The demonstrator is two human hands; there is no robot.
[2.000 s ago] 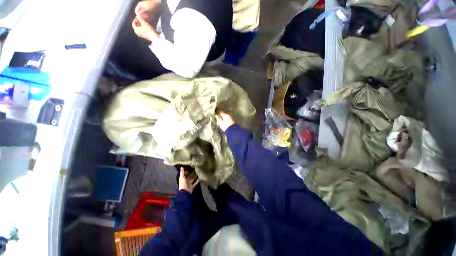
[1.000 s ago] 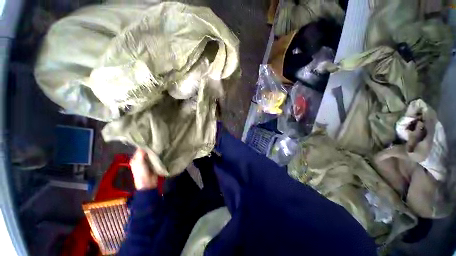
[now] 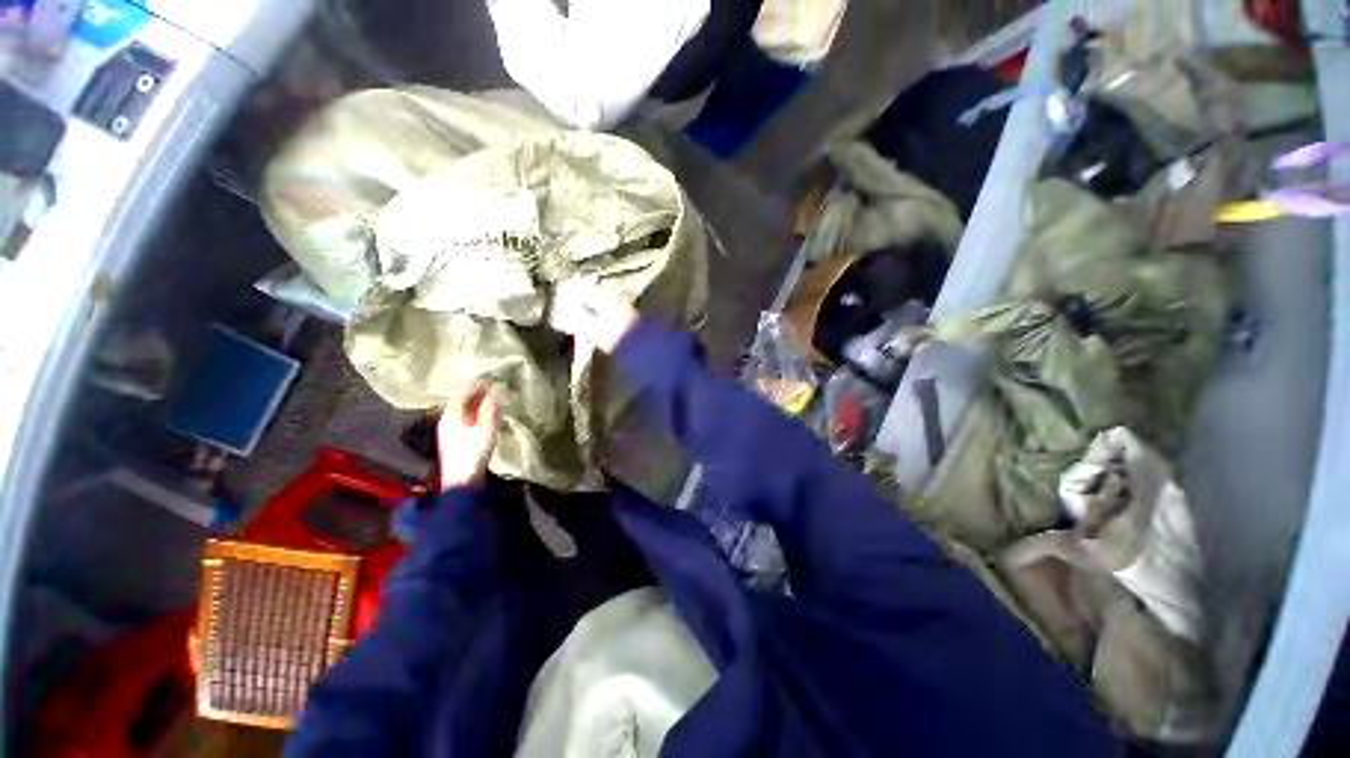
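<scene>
A large olive-khaki woven sack (image 3: 326, 193) stands in front of me with its frayed, crumpled mouth towards me. My left hand (image 3: 468, 430) grips the near lower edge of the mouth, with the fingers partly behind the cloth. My right hand (image 3: 595, 314) is at the middle of the mouth, overexposed and pale against the cloth; its fingers cannot be told clearly. The inside of the sack is mostly hidden by folds.
A steel rack (image 3: 985, 208) with tied sacks (image 3: 1036, 400) stands at the right. Clear plastic bags (image 3: 780, 363) lie beside it. An orange slatted stool top (image 3: 277, 632) with red parts is lower left. A white bench (image 3: 148, 193) is upper left. A person's white sleeve (image 3: 592, 52) is at the top.
Since one second ago the sack shows lower and further right in view. My right hand, hidden then, now shows at the sack's mouth. My left hand still holds the near edge.
</scene>
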